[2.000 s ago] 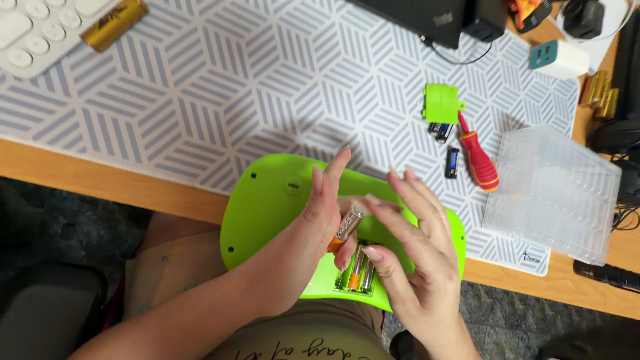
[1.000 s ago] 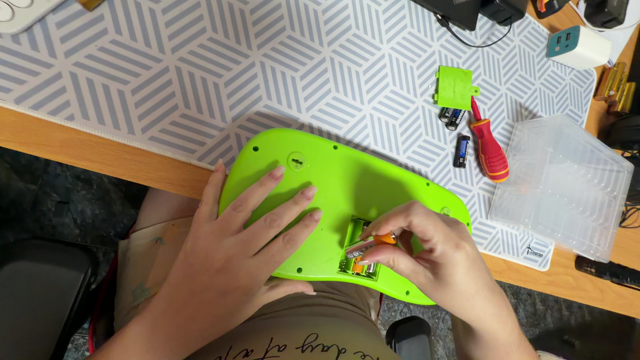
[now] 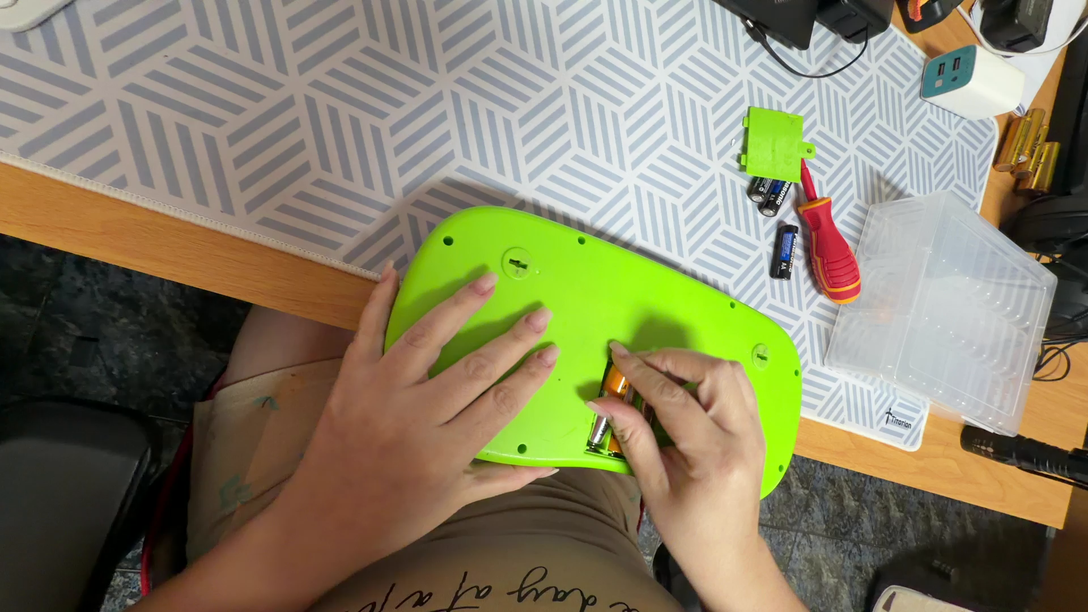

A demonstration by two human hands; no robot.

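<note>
A lime-green plastic device (image 3: pixel 561 263) lies back side up, partly on my lap and against the desk edge. My left hand (image 3: pixel 425 399) rests flat on its left part, fingers spread, thumb at the lower edge. At the battery compartment, my right hand (image 3: pixel 688 408) has thumb and index finger on an orange and silver battery (image 3: pixel 601 429), which sits inside; the fingers hide part of the compartment. The green battery cover (image 3: pixel 773 143) lies on the desk mat, touching black-blue AA batteries (image 3: pixel 775 197) and the tip of a red screwdriver (image 3: pixel 829 251).
Another black-blue battery (image 3: pixel 784 252) lies beside the screwdriver. A clear plastic case (image 3: pixel 943 314) stands at the mat's right edge, with a black flashlight (image 3: pixel 1020 452) below it. Gold batteries (image 3: pixel 1024 149), a white and teal USB charger (image 3: pixel 973 82) and cables are at the upper right.
The battery held tilted over the compartment one second ago now lies down in it under my right fingers. My left hand, raised near the compartment two seconds ago, has moved left onto the device.
</note>
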